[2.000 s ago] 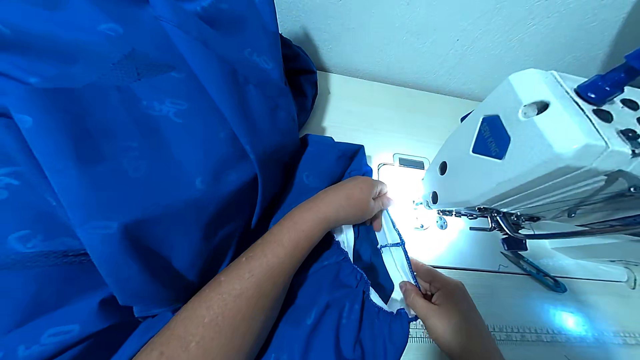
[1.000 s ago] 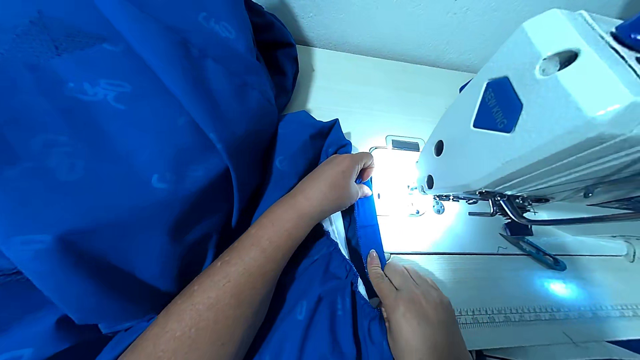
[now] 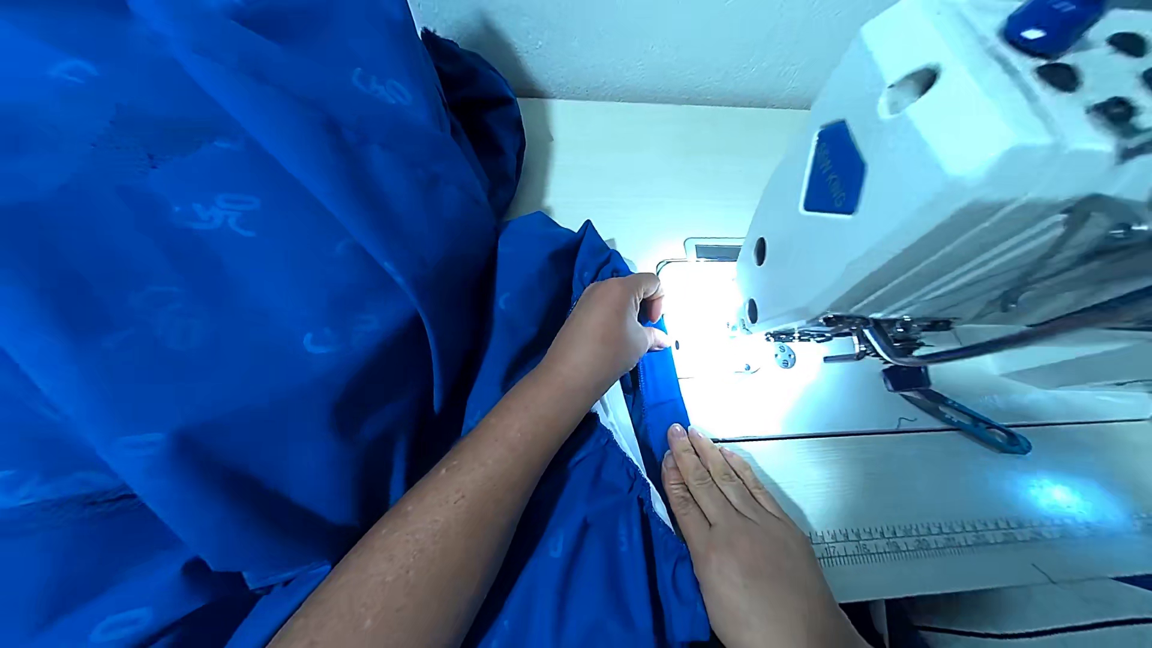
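Blue printed fabric point(image 3: 270, 270) covers the left side and drapes onto the sewing table. My left hand point(image 3: 621, 319) pinches the upper end of a folded blue fabric band point(image 3: 661, 387), close to the brightly lit needle area. On the band's lower part my right hand point(image 3: 733, 513) lies flat, its fingers together and their tips on the edge. Between the band and the gathered fabric a white strip point(image 3: 621, 427) shows. The white sewing machine point(image 3: 945, 180) stands to the right of both hands; its needle and presser foot are hard to make out in the glare.
A measuring tape point(image 3: 945, 538) runs along the table's front part. Below the machine head hangs a dark lever point(image 3: 967, 418). A pale wall point(image 3: 630, 49) rises behind the table point(image 3: 648, 162). A loose thread lies near the seam in the tabletop.
The white inner side of the band and its seam showed two seconds ago; now its blue side faces up. My right hand has gone from pinching the lower end to lying flat on it.
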